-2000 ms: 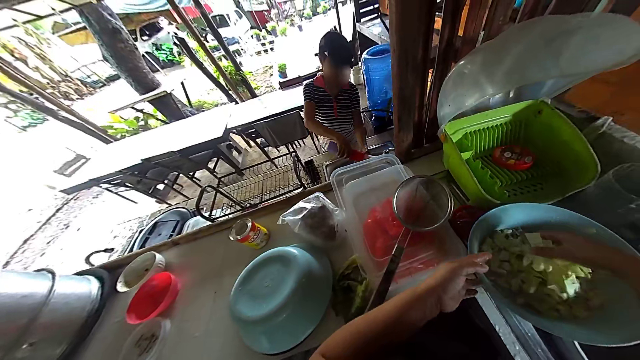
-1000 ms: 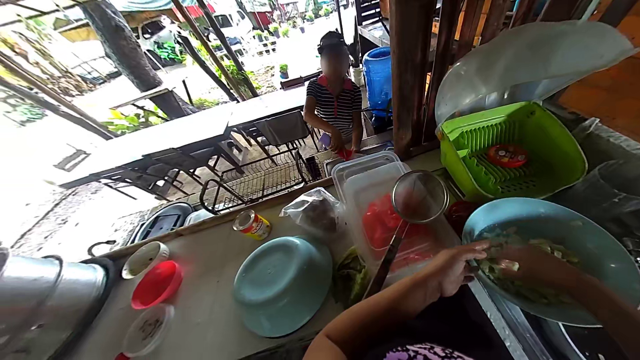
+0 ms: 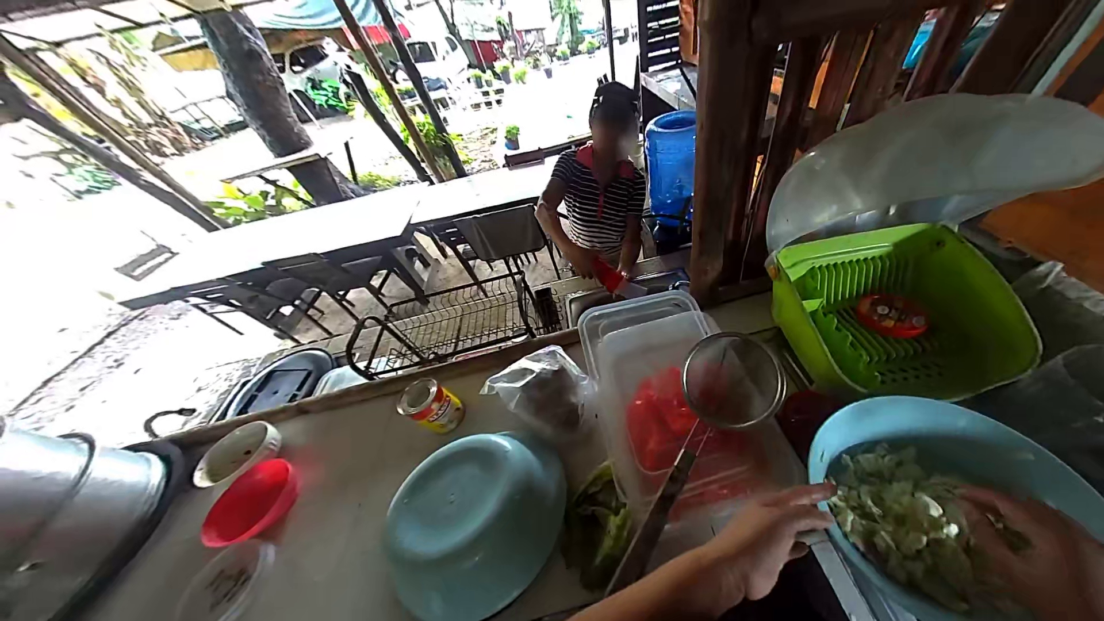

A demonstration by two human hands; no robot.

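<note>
A light blue plastic basin (image 3: 940,418) at the lower right holds pale green chopped vegetables (image 3: 901,522). My left hand (image 3: 768,535) is at the basin's left rim, fingertips touching it. Inside the basin, my right hand (image 3: 1022,543) is sunk among the pieces, its fingers partly hidden, so its grasp is unclear. Left of my left hand, a fine-mesh strainer (image 3: 733,379) with a long dark handle lies across a clear plastic container (image 3: 608,345) with red contents. Leafy greens (image 3: 599,526) lie beside the handle.
An overturned blue basin (image 3: 474,517), an opened can (image 3: 431,405), a plastic bag (image 3: 543,388) and small bowls (image 3: 250,503) stand on the counter. A green dish rack (image 3: 906,310) with a raised lid is at the right. Beyond the counter, a person (image 3: 599,198) holds a red item near a wire rack (image 3: 457,323).
My left hand has moved from over the vegetables to the basin's left rim. My right hand has stayed in the basin among the pieces. The person across the counter has shifted the red item.
</note>
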